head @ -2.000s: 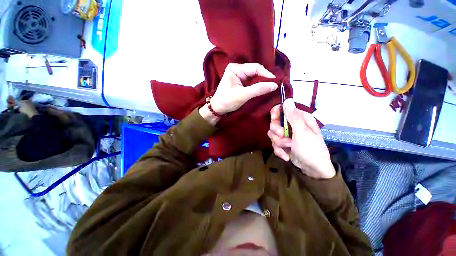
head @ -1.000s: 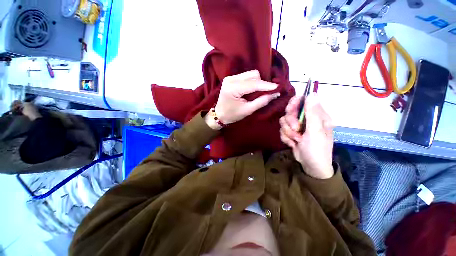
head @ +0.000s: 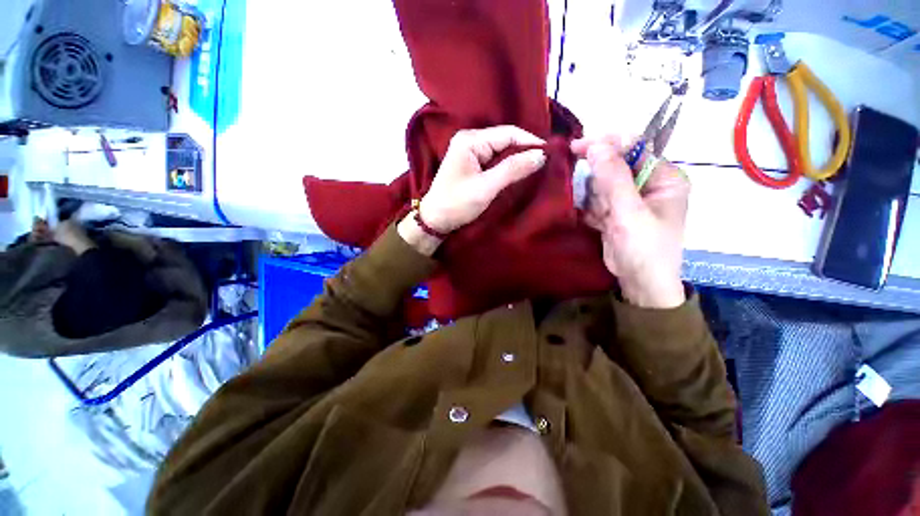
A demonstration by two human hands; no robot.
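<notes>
A dark red garment (head: 484,71) runs from the white table down to my lap, with folded layers between my hands. My left hand (head: 478,181) pinches the garment near its right edge with thumb and fingertips. My right hand (head: 636,217) holds thread snips (head: 661,131), their two blades apart and pointing up and away from the cloth. The thumb and index fingertip of my right hand are close to the cloth edge; whether they grip it or a thread is too small to tell.
Scissors (head: 752,131) with red and yellow loops, a small red item (head: 814,200) and a black smartphone (head: 866,202) lie on the right. Sewing machine parts (head: 721,66) stand above them. A blue crate (head: 293,292) is left of my lap. Another person (head: 101,287) sits at far left.
My right hand has moved up beside the cloth edge, and the snips have turned so their blades point up and to the right. My left hand has shifted slightly upward.
</notes>
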